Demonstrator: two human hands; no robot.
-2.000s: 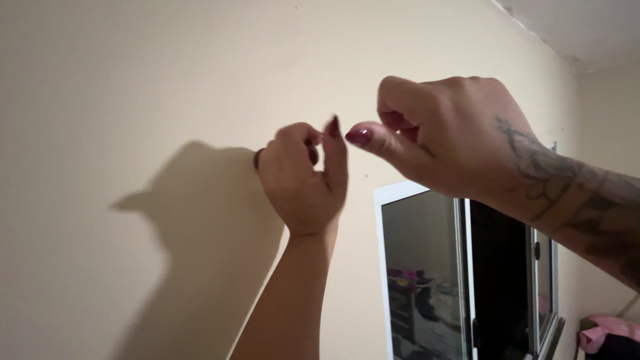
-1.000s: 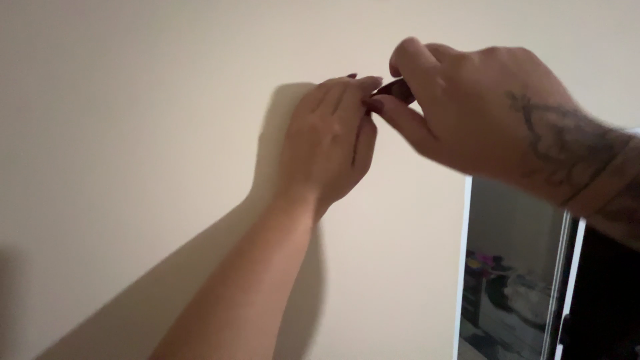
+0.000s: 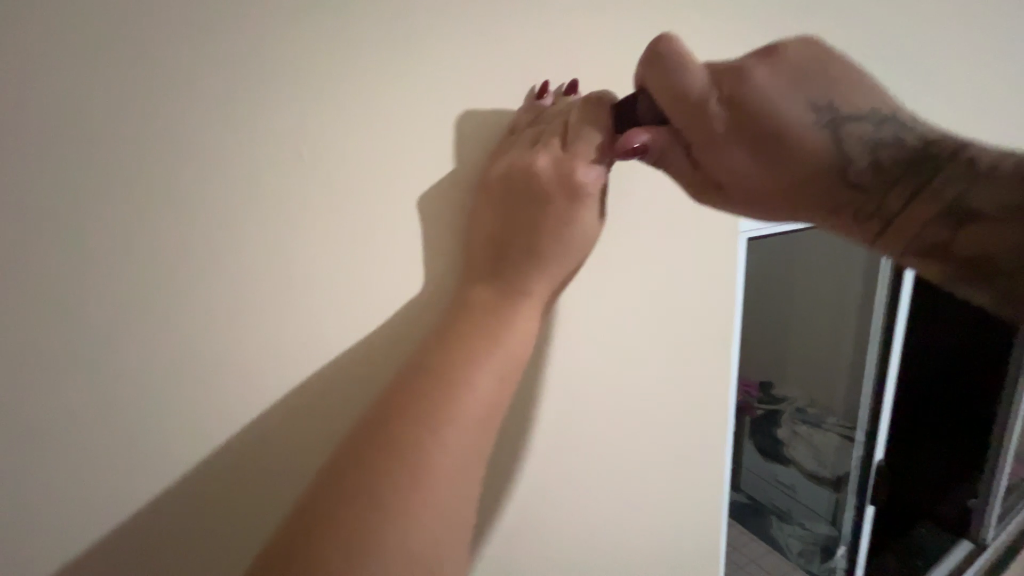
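Note:
My left hand [image 3: 544, 184] lies against the cream wall [image 3: 240, 200], back of the hand toward me, with dark red nails showing at its fingertips. To its upper right, my right hand [image 3: 744, 128], with a tattooed wrist, is closed around a small dark object [image 3: 638, 114], perhaps a tool handle. The far end of that object is hidden at the index finger side of my left hand, where the two hands meet. Whether my left fingers pinch something against the wall cannot be seen.
Below my right forearm is a white-framed sliding window [image 3: 880, 416]. Its glass pane [image 3: 808, 320] shows a reflection of a room with rumpled cloth and drawers. The left arm casts a shadow on the wall.
My left hand has gone from bent fingers to lying flatter along the wall, and the hands now meet. The dark object shows more clearly in my right hand. The view has shifted.

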